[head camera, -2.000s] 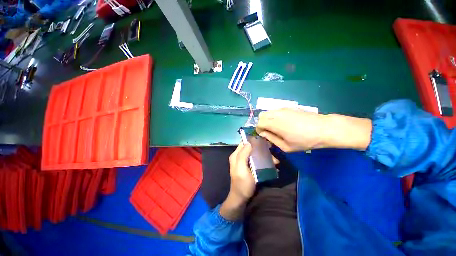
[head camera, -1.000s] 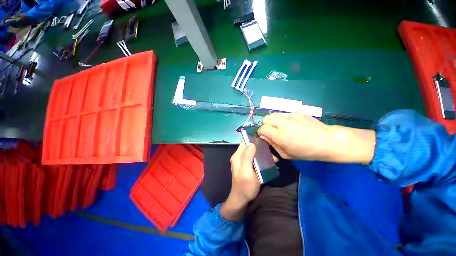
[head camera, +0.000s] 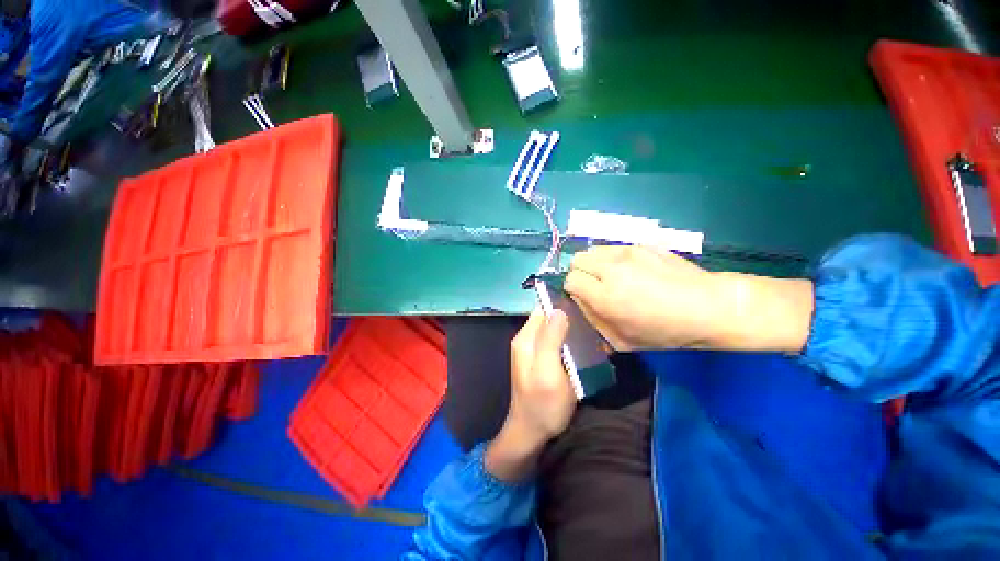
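A flat grey battery pack (head camera: 586, 348) with a dark green lower end is held tilted at the bench edge. My left hand (head camera: 542, 370) grips it along its side from below. My right hand (head camera: 636, 296) has its fingertips pinched at the pack's upper, wired end; they hide what they touch there. Thin red and pale lead wires (head camera: 555, 236) run up from that end to white wire ends (head camera: 532, 164) with blue between them, resting on the green mat. A white adhesive strip (head camera: 636, 231) lies just above my right hand.
A red compartment tray (head camera: 219, 247) overhangs the bench edge at left; another (head camera: 921, 121) at right holds a pack. A grey upright (head camera: 422, 77) stands behind. Another pack (head camera: 531, 79) lies further back. Red trays (head camera: 367, 405) are on the floor. A blue sleeve (head camera: 66, 55) shows far left.
My hands stay at the wired end with only small shifts; the pack has moved slightly right. Packs at the back of the bench have moved left.
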